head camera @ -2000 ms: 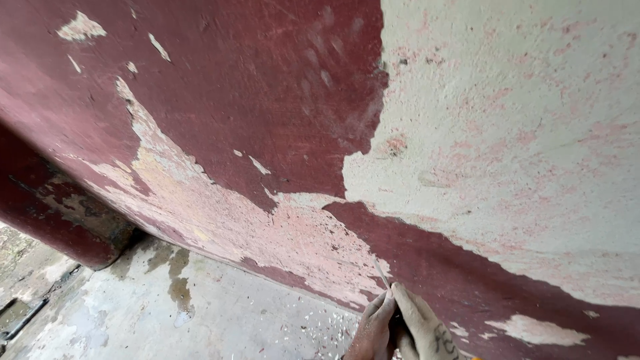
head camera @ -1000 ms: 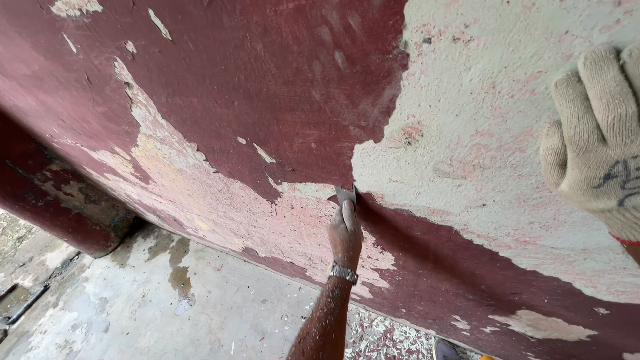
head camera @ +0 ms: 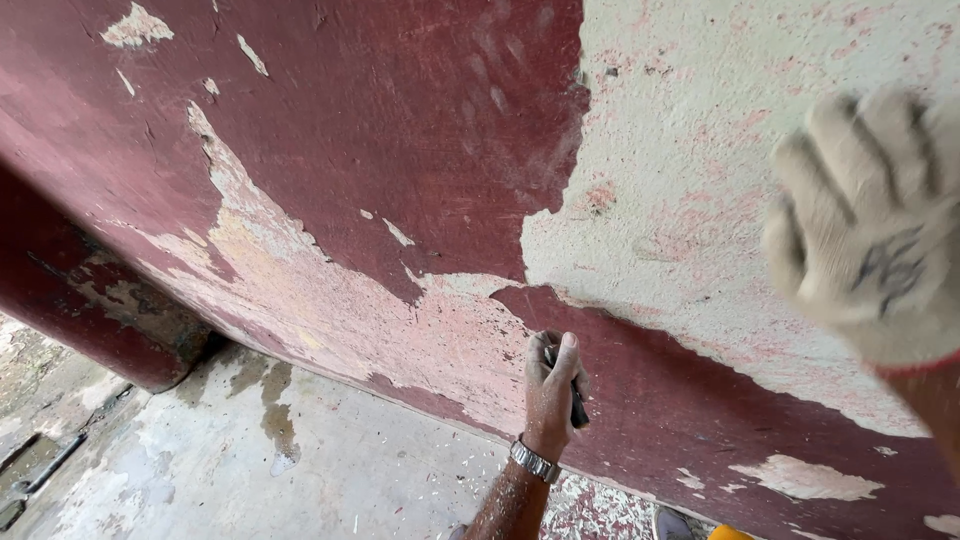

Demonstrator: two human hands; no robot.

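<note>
A painted wall fills much of the view, with peeling maroon paint (head camera: 420,135) beside a bare pale plaster patch (head camera: 675,172). My left hand (head camera: 553,382), ungloved and dusty with a metal-band watch (head camera: 534,460) at the wrist, grips a scraping tool (head camera: 576,401) by its dark handle, close to the pinkish scraped area. The tool's blade cannot be made out. At the right, my right hand (head camera: 874,225) wears a beige knit glove with dark marks on its back. Its palm faces the pale plaster and its fingers are somewhat spread; contact with the wall is unclear.
Paint flakes (head camera: 600,510) litter the base of the wall. A wet-stained concrete floor (head camera: 322,457) runs along it. A rounded maroon pillar or ledge (head camera: 97,300) juts out at the left. Part of a shoe (head camera: 670,523) and something yellow (head camera: 727,532) show at the bottom edge.
Two seconds ago both hands were together low at the wall; now they are apart, the gloved one at the right. Since one second ago my left hand has moved down from the maroon paint's edge.
</note>
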